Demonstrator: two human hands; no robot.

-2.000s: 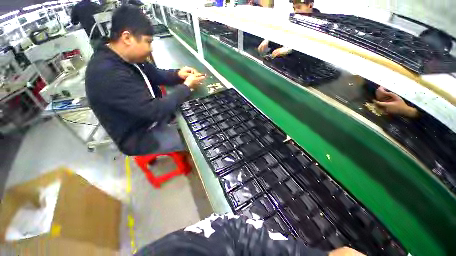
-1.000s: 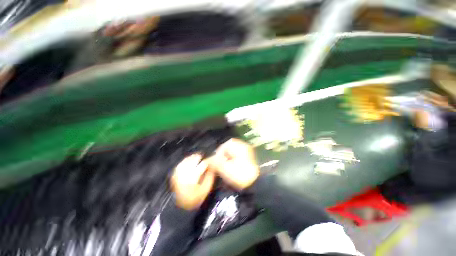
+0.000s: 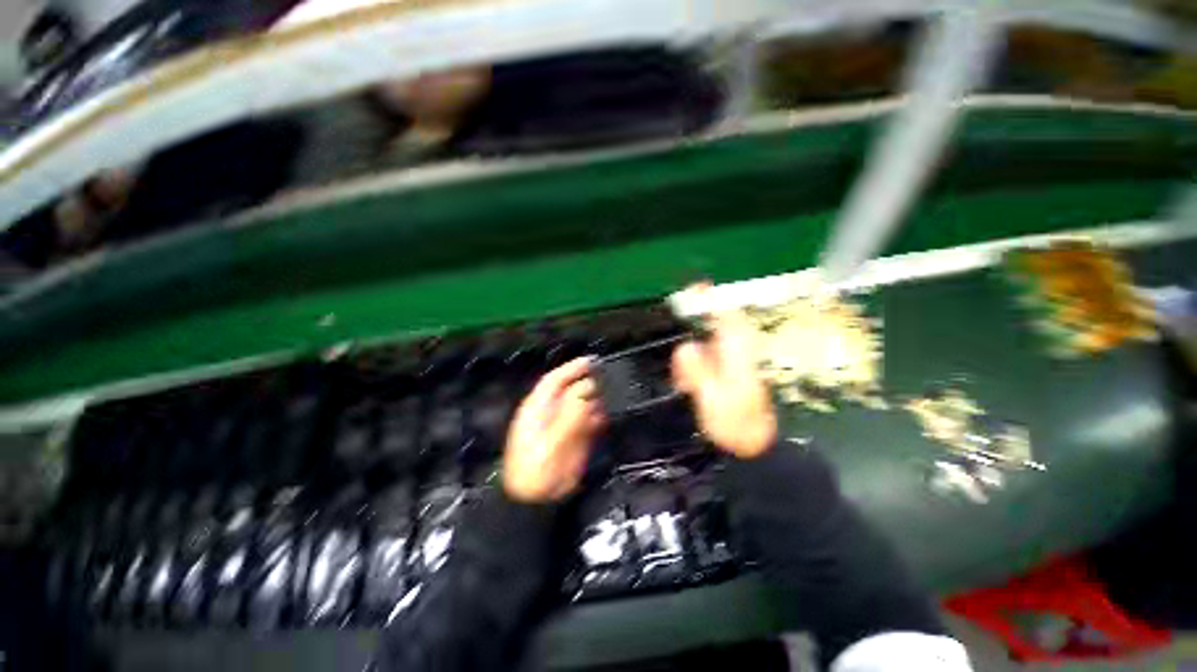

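A dark rectangular piece, a black housing (image 3: 639, 378), is level between my two hands above the black blister tray (image 3: 282, 460). My left hand (image 3: 554, 436) holds its left edge. My right hand (image 3: 730, 391) has its fingertips at the right edge; blur hides the exact grip. A heap of cream-white parts (image 3: 824, 348) lies on the green bench just right of my right hand. A smaller heap of white and darker bits (image 3: 971, 440) lies nearer and further right.
Green strips with orange-yellow ends (image 3: 1087, 299) lie at the far right of the bench. A green conveyor channel (image 3: 525, 269) runs behind the tray, with a white post (image 3: 906, 151) at its edge. A red stool (image 3: 1057, 610) is at the lower right. Blurred hands show beyond the channel.
The view has swung from the neighbouring worker to the bench in front. Since one second ago my hands have moved apart, and the dark piece now shows between them.
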